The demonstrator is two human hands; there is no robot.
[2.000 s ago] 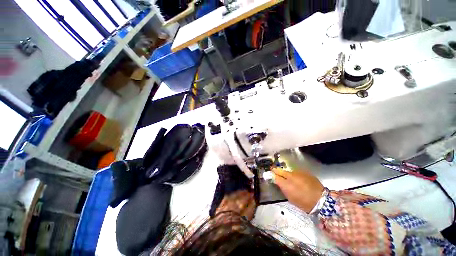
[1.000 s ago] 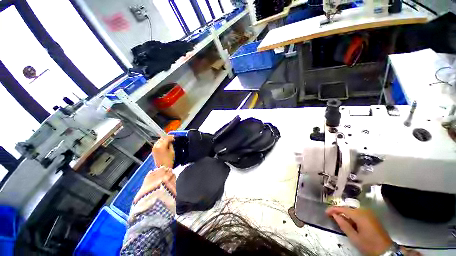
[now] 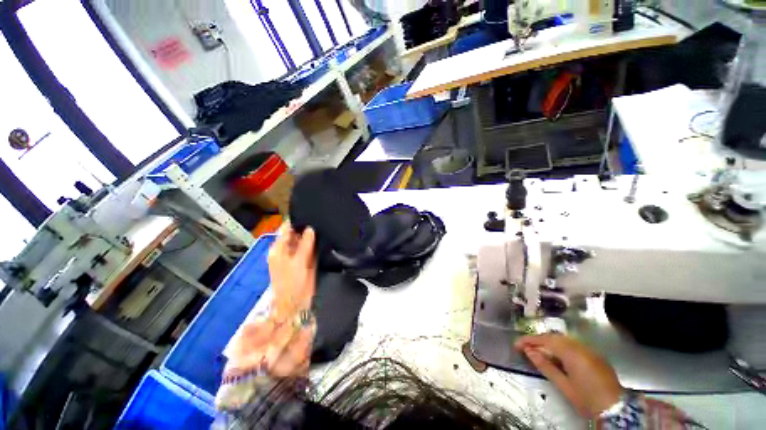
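Note:
My left hand [image 3: 292,264] holds up a rounded black piece [image 3: 329,210] at the left of the table. A puffy folded black heap [image 3: 407,239] lies just right of it, partly covered. Flat black pieces [image 3: 338,317] lie below, partly behind my left forearm. My right hand [image 3: 571,369] is at the front of the metal machine bed [image 3: 502,338], just below the lit needle area, fingertips close together. I cannot tell whether it holds anything small. The white sewing machine [image 3: 672,264] stands at the right.
Another black piece [image 3: 668,321] lies under the machine arm. Metal blades [image 3: 746,374] show at the right edge. Blue bins [image 3: 220,317] stand left of the table. A shelf [image 3: 323,138] and another sewing table [image 3: 537,57] are behind. Hair covers part of the lower middle.
My left hand went from the needle area to the pieces at the left and now raises a black piece. My right hand stays by the needle. The view has swung left.

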